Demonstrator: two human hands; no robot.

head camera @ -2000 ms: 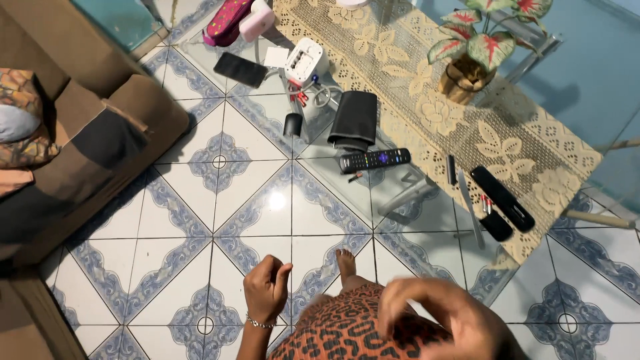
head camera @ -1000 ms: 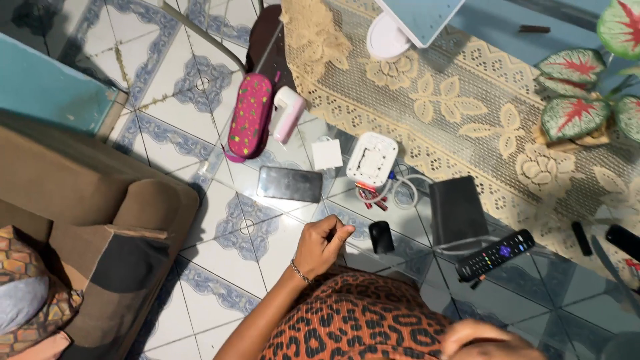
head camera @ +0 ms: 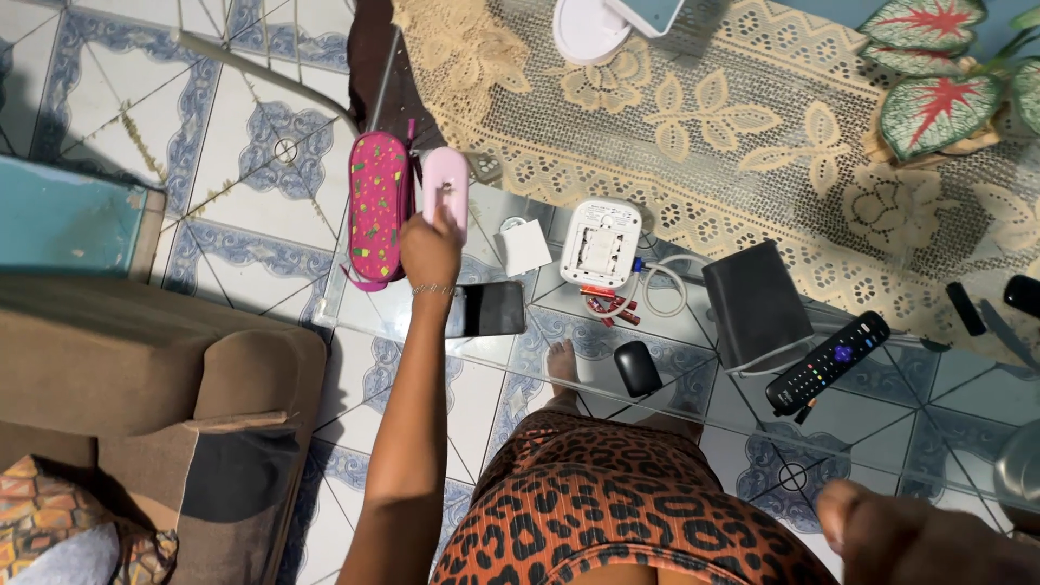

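Note:
My left hand [head camera: 431, 253] reaches over the glass table's left end, its fingers at the lower part of a light pink device [head camera: 446, 183] that I cannot identify; whether they grip it is unclear. Just left of it lies a pink patterned zip case [head camera: 378, 207]. A dark smartphone [head camera: 496, 309] is partly under my wrist. To the right are a white square of paper [head camera: 525, 247] and a white device with an uncovered battery bay [head camera: 600, 248], with red batteries [head camera: 624, 314] below it. My right hand [head camera: 886, 528], blurred at the lower right, has nothing visible in its fingers.
The glass tabletop [head camera: 382, 321] also carries a small black case [head camera: 638, 368], a black pouch [head camera: 756, 305], a remote control [head camera: 829, 361] and a beige lace runner [head camera: 715, 130]. A potted plant [head camera: 934, 106] stands at upper right. A brown sofa [head camera: 244, 382] is at left.
My left hand has moved from in front of the table, near the phone, up to the light pink device. The view has shifted left along the table since the earliest frame.

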